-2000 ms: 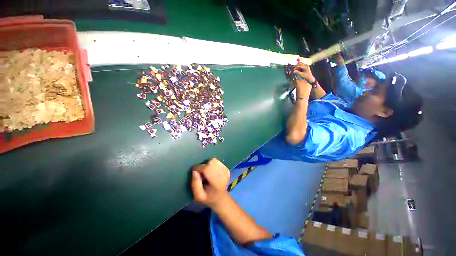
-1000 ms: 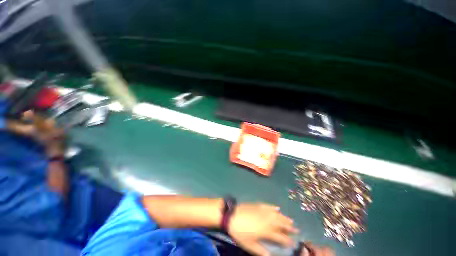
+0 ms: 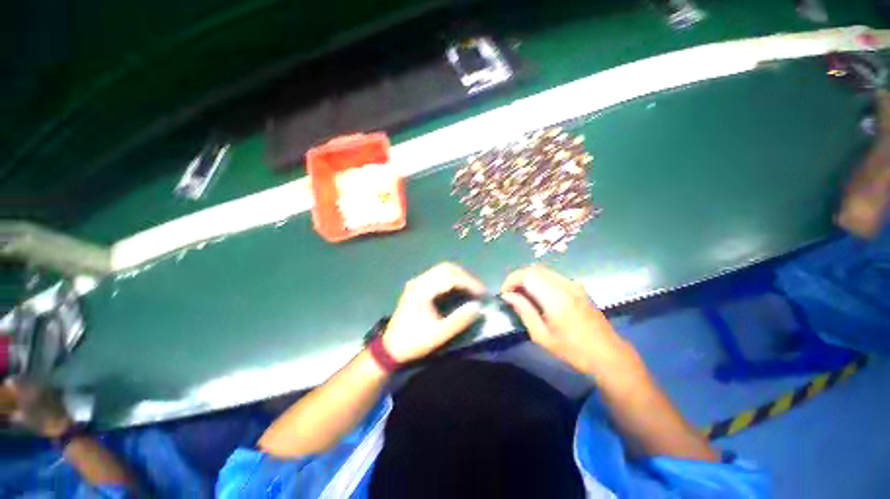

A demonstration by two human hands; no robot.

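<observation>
My left hand (image 3: 434, 317), with a dark red wristband, is at the bench's near edge with its fingers curled. My right hand (image 3: 561, 314) is just to its right, fingertips bent towards the left hand. The fingertips nearly meet over a small blurred pale and dark area; I cannot tell whether either hand holds something. A pile of small glinting components (image 3: 532, 185) lies beyond the hands. An orange-red parts bin (image 3: 320, 203) with whitish pieces (image 3: 369, 198) stands left of the pile.
A white edge rail (image 3: 625, 90) runs behind the bin and pile. Beyond it are a black tray (image 3: 293, 136), a phone body (image 3: 478, 64) at its right end and another phone body (image 3: 203, 171) at left. Other people's arms show at both sides. A dark rounded shape covers the bottom centre.
The view has swung round, so bin and pile appear higher and further left. My left hand, spread before, is now curled. My right hand, mostly cut off before, is fully visible beside it.
</observation>
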